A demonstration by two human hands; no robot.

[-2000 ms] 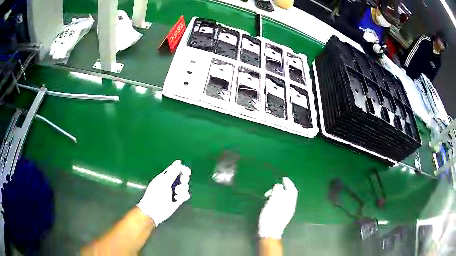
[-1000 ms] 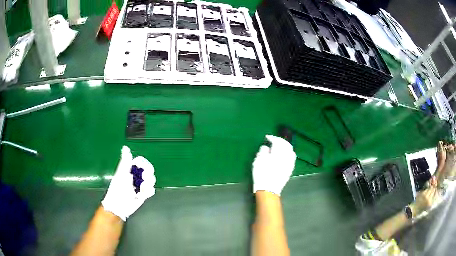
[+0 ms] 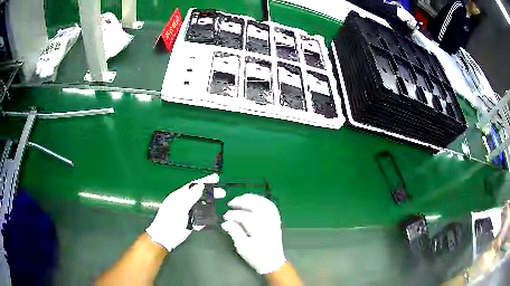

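Observation:
My left hand (image 3: pixel 180 215), in a white glove, grips the solid end of a dark phone middle frame (image 3: pixel 204 211) near the belt's front edge. My right hand (image 3: pixel 254 230), also gloved, is at the frame's near side with its fingers bent; whether it grips the frame or a small part is unclear. The frame's open window extends right behind my right fingers. A blue-black bit shows by my left fingertips, partly hidden. Another middle frame (image 3: pixel 160 151) lies flat just beyond my left hand.
A white blister tray (image 3: pixel 187 89) with frames stands beyond, beside stacked black blister trays (image 3: pixel 402 120). A red sign (image 3: pixel 171 29) stands left of it. One frame (image 3: pixel 398 194) lies at right, near dark frames (image 3: pixel 416 232). Guide rails (image 3: pixel 75 113) are at left. Another person's arm is lower right.
My hands have come together at a middle frame, my right hand moving left. The angled frame formerly beside my right hand is no longer there. The view has shifted.

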